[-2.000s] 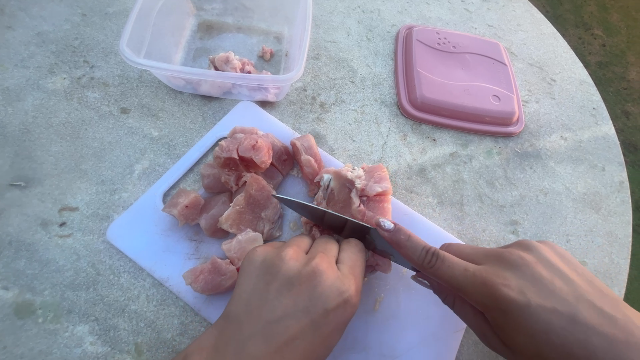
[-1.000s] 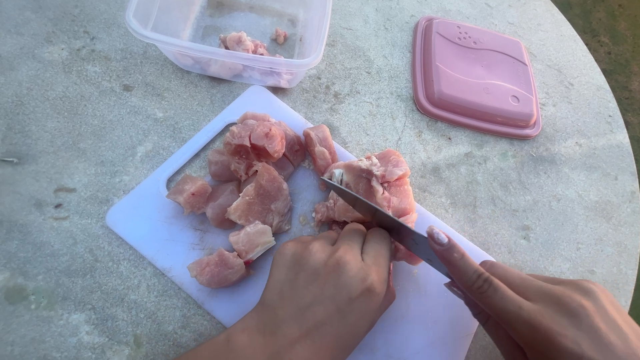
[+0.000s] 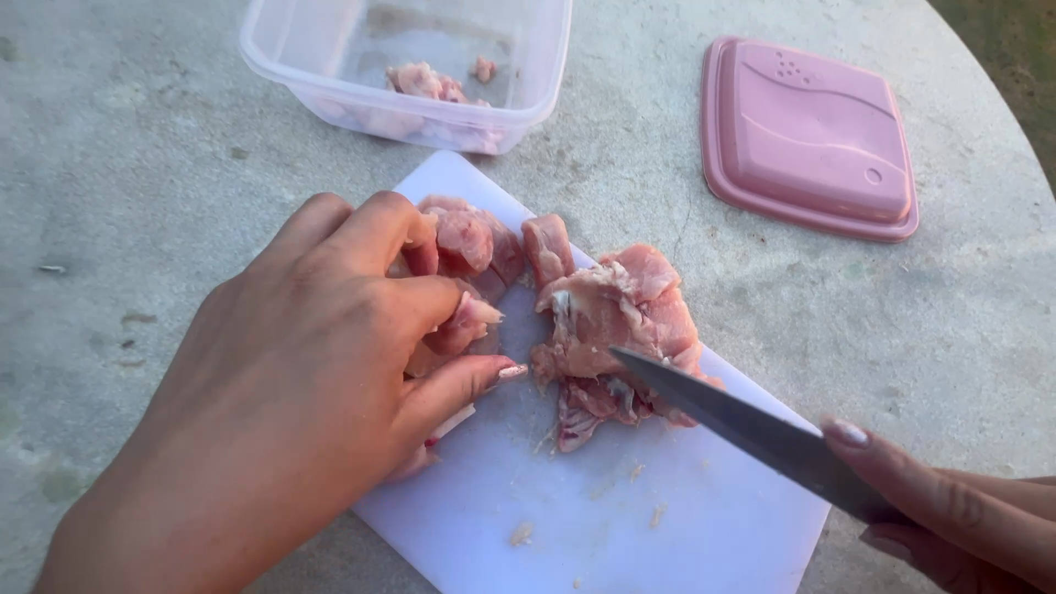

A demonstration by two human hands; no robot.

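Note:
On the white plastic cutting board [image 3: 660, 520] lies raw meat, probably chicken. My left hand [image 3: 330, 330] is over the cut chunks [image 3: 466, 239] at the board's left, fingers curled, with a small piece of meat [image 3: 464, 323] between thumb and fingers; its palm hides several chunks. In my right hand [image 3: 949, 503] is a kitchen knife [image 3: 742, 421], index finger along the spine near the handle. The knife's tip lies over the larger uncut piece of meat [image 3: 619, 322] on the right. One separate chunk [image 3: 548, 247] sits at the board's upper right edge.
Beyond the board stands a clear plastic container [image 3: 412, 107] with meat scraps [image 3: 429, 82] inside. Its likely lid, a pink plastic one [image 3: 813, 136], rests at the upper right. All are on a round stone-like table [image 3: 825, 330], whose edge curves past at the right.
My left hand has gone from beside the larger piece of meat to the chunks on the left and taken a small piece. The knife stays in my right hand by the larger piece.

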